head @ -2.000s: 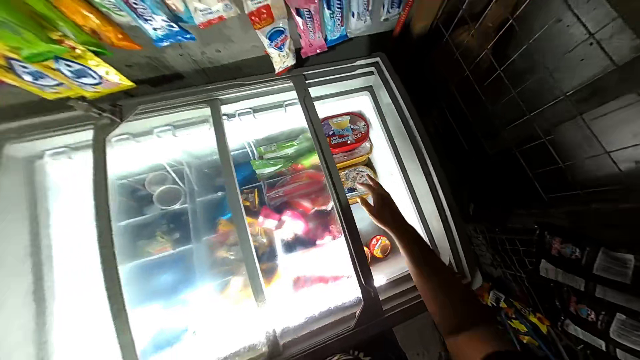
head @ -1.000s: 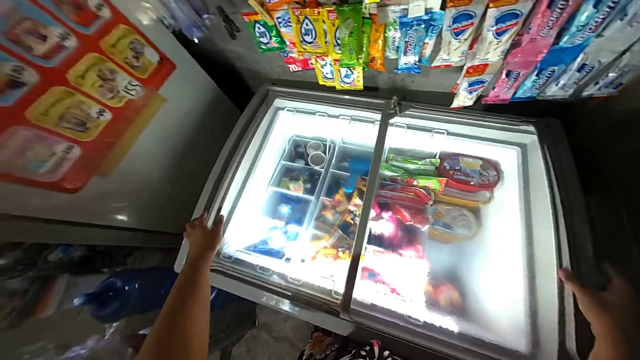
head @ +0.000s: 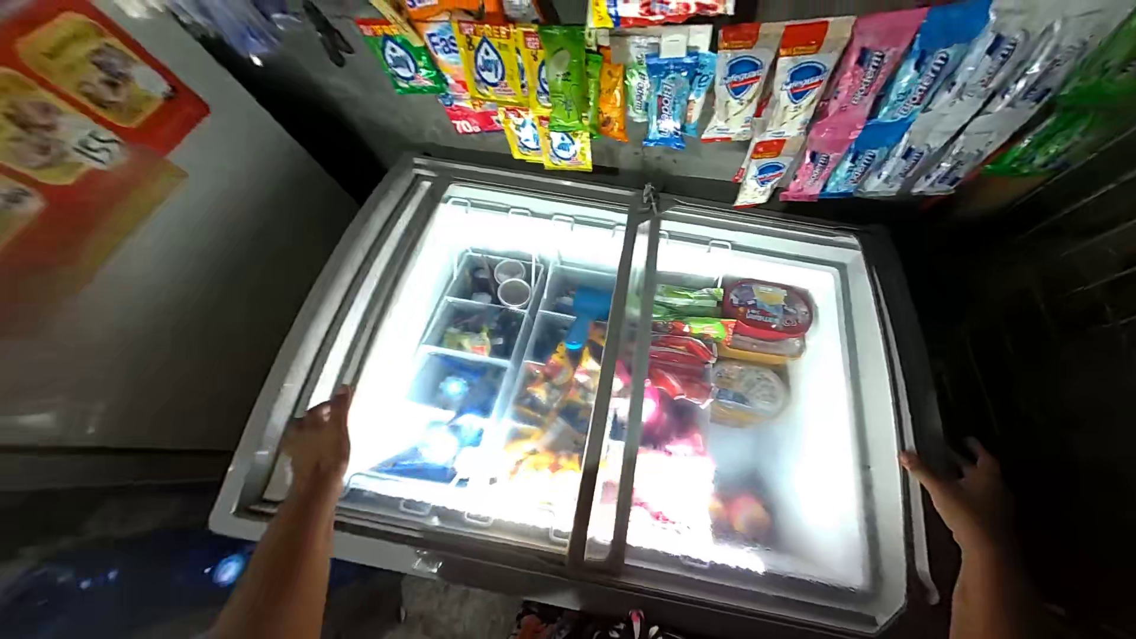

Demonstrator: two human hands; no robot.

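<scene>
A chest freezer with two sliding glass lids (head: 612, 373) fills the middle of the view. My left hand (head: 319, 444) rests at the left end of the left lid, its fingertips at the lid's edge. At the freezer's right rim, my right hand (head: 963, 493) touches the edge with its fingers spread. Through the right lid show a red oval ice cream tub (head: 768, 309), a pale round-ended tub (head: 747, 392) and red packets (head: 682, 364). Under the left lid lie white cups (head: 513, 291), a light blue object (head: 586, 315) and yellow-orange packets (head: 555, 390) in wire-divided compartments.
Hanging sachets, among them Joy dishwashing sachets (head: 488, 64), Safeguard packs (head: 806, 78) and pink Modern-style sachet strips (head: 865, 80), line the wall behind the freezer. A white surface with a red picture poster (head: 98, 80) stands at left. A dark tiled wall (head: 1056, 293) is at right.
Two seconds ago a hand reached into the open right end among the tubs; now glass covers them. Both hands are at the freezer's ends, as one second ago. The view has turned.
</scene>
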